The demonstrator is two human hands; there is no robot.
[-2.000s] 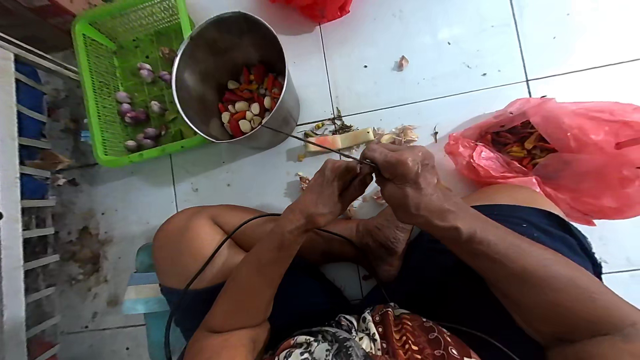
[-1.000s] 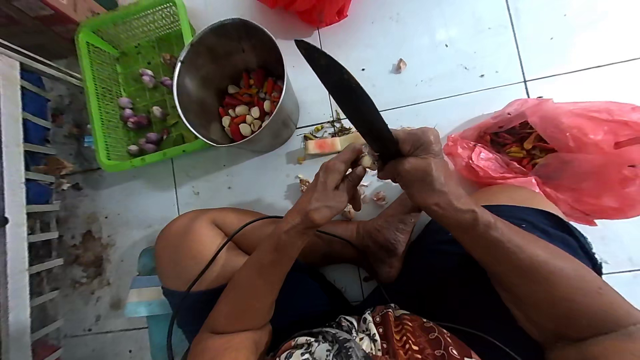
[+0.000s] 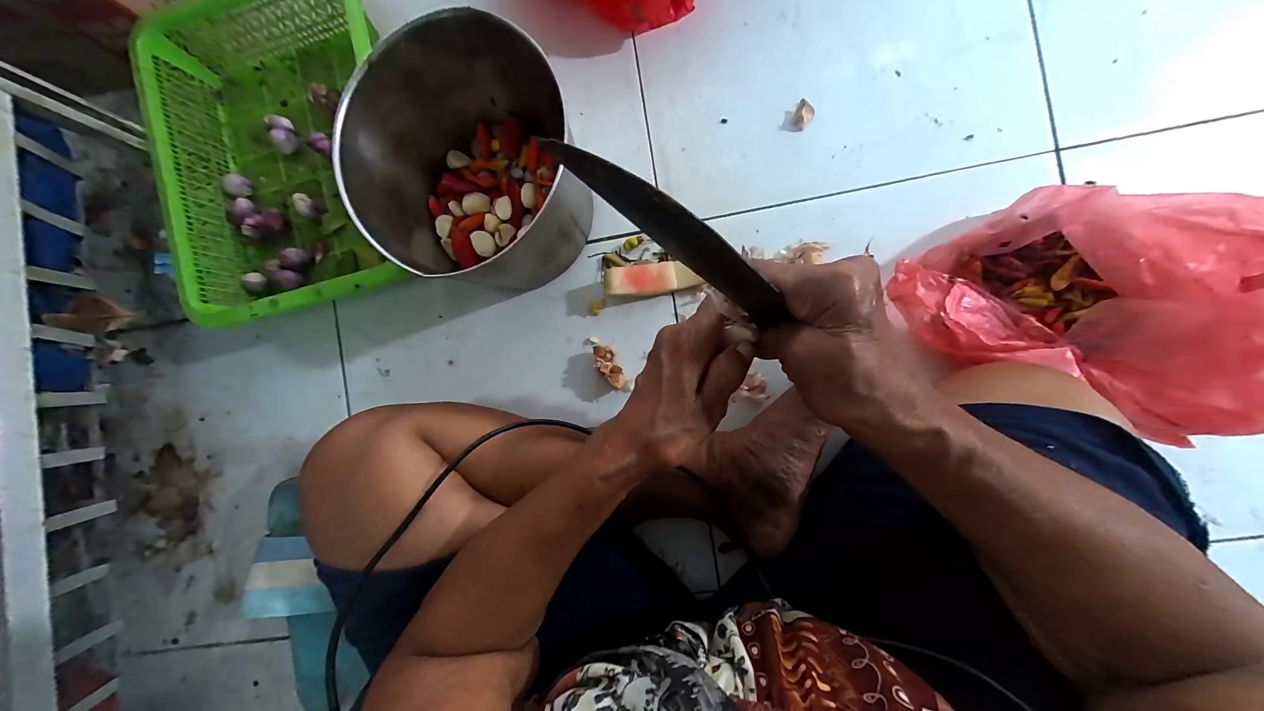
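Observation:
My right hand grips a large dark-bladed knife, its blade slanting up and left so the tip overlaps the pot's rim in view. Against the base of the blade, my left hand pinches a pale garlic clove, partly covered by fingers. Beyond the hands stands a metal pot holding red chillies and peeled garlic cloves. Just past my fingers, a pale block with a reddish patch lies on the floor among scraps.
A green plastic basket with several shallots stands left of the pot. At right, a pink plastic bag holds more chillies. Garlic skins lie on the tiles. A black cable crosses my leg.
The knife blade, seen nearly edge-on two seconds ago, turned broad and upright, then tipped left toward the pot. Both hands stay close together around the clove.

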